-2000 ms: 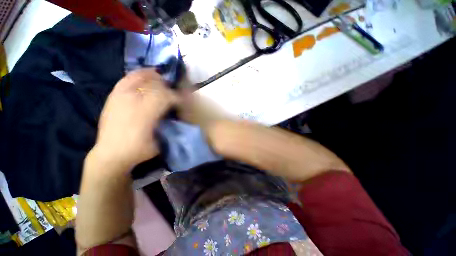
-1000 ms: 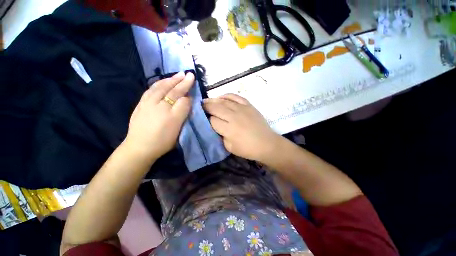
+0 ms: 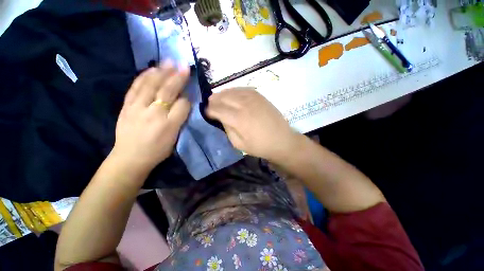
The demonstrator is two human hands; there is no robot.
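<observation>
A black garment body (image 3: 58, 116) with a small white label (image 3: 67, 68) spreads over the left of the table. A grey-blue strip (image 3: 204, 145) with a dark seam line runs from under the machine head (image 3: 143, 6) down to the lap. My left hand (image 3: 151, 114) lies flat over the strip and black cloth, its fingertips blurred below the machine. My right hand (image 3: 247, 119) is at the strip's right edge, its fingers curled on the dark edge. The needle area is cut off or unclear at the top.
Black shears (image 3: 301, 32) lie right of the machine, with a folded black cloth (image 3: 347, 8) behind. Green-handled snips (image 3: 390, 55) and a blue stick (image 3: 397, 52) lie further right. A ruler scale (image 3: 361, 92) marks the table's front edge. A brown knob-like piece (image 3: 208, 11) stands by the machine.
The hands were blurred and close together over the bunched strip; now the strip lies flat with a hand on each side. Since one second ago, my left hand and the cloth have shifted slightly left.
</observation>
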